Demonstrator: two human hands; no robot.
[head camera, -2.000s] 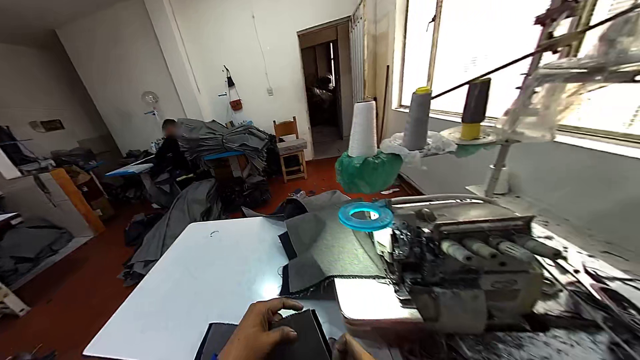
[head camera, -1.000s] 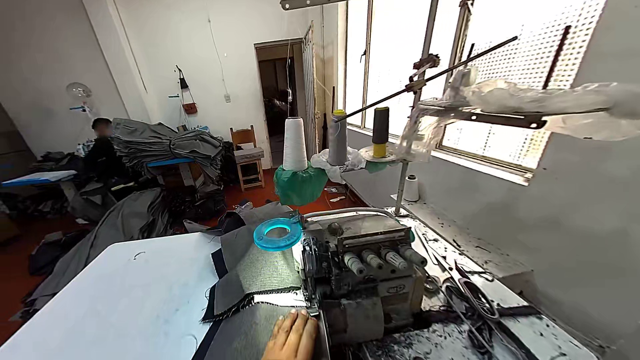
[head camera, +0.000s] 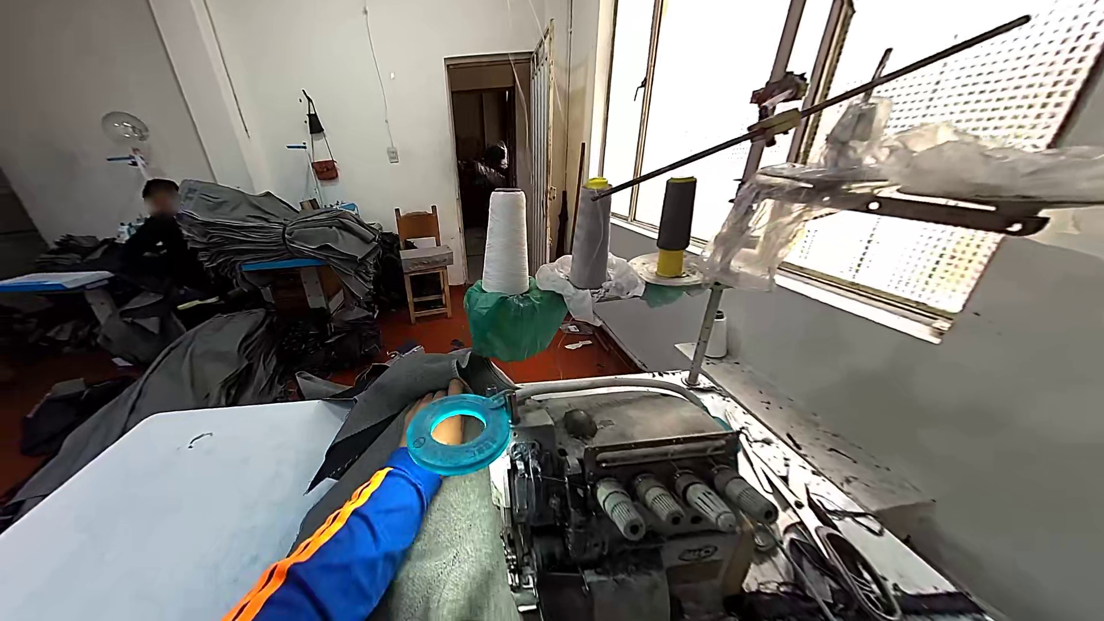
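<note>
My left hand (head camera: 448, 429), in a blue sleeve with orange stripes, reaches across the dark grey fabric (head camera: 461, 535) to its far part, left of the overlock sewing machine (head camera: 621, 492). A translucent blue ring (head camera: 460, 434) on the machine partly covers the hand, so its grip on the fabric cannot be made out. The fabric lies along the machine's needle side and over the white table (head camera: 172, 500). My right hand is out of view. Behind the machine stand a white thread cone (head camera: 505, 241), a grey cone (head camera: 591, 237) and a black and yellow cone (head camera: 676, 226).
Scissors (head camera: 849, 569) and loose cords lie right of the machine. A metal thread stand (head camera: 705, 336) rises behind it. Piled grey fabric (head camera: 276, 233) and a wooden chair (head camera: 423, 263) are farther back. A seated person (head camera: 162, 228) is at the far left.
Both hands were low by a dark piece at first, then one lay flat on fabric beside the machine. Now my left arm stretches far forward over the fabric. The view has turned right since the first frame.
</note>
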